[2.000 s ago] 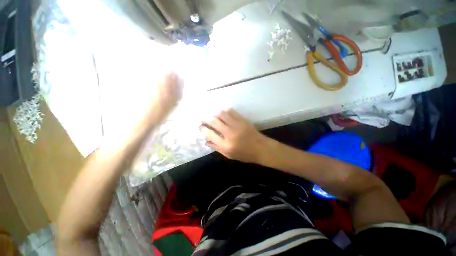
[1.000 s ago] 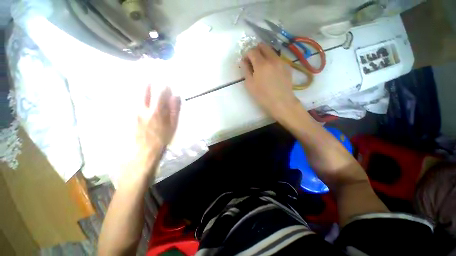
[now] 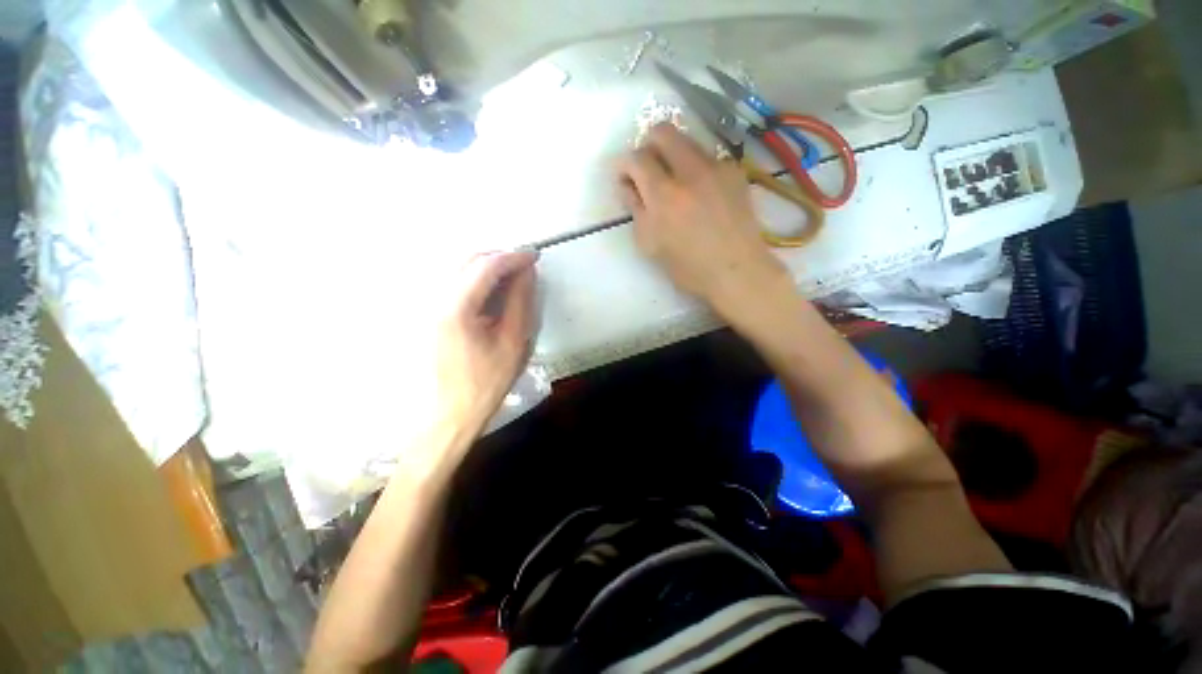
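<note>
The white fabric (image 3: 119,263) lies over the left of the machine bed, mostly lost in glare, and hangs over the front edge. My left hand (image 3: 494,323) is at the fabric's right side, thumb and fingertips together; whether something small is between them cannot be told. My right hand (image 3: 692,211) is bent over the machine bed (image 3: 593,296), fingertips just below a small pile of white trims (image 3: 659,116); its fingertips are partly hidden. The presser foot area (image 3: 442,121) is beside the bright light, apart from both hands.
Scissors with red-orange handles (image 3: 833,158) lie across a yellow-handled pair (image 3: 795,221), right of my right hand. A parts tray (image 3: 989,175) is at the table's right end. Another trim pile (image 3: 19,356) is at far left on cardboard (image 3: 92,487). A blue stool (image 3: 791,454) is below.
My right hand has moved from the fabric's front edge to beside the trim pile. My left hand has moved right, away from the needle area, and its fingers have closed together.
</note>
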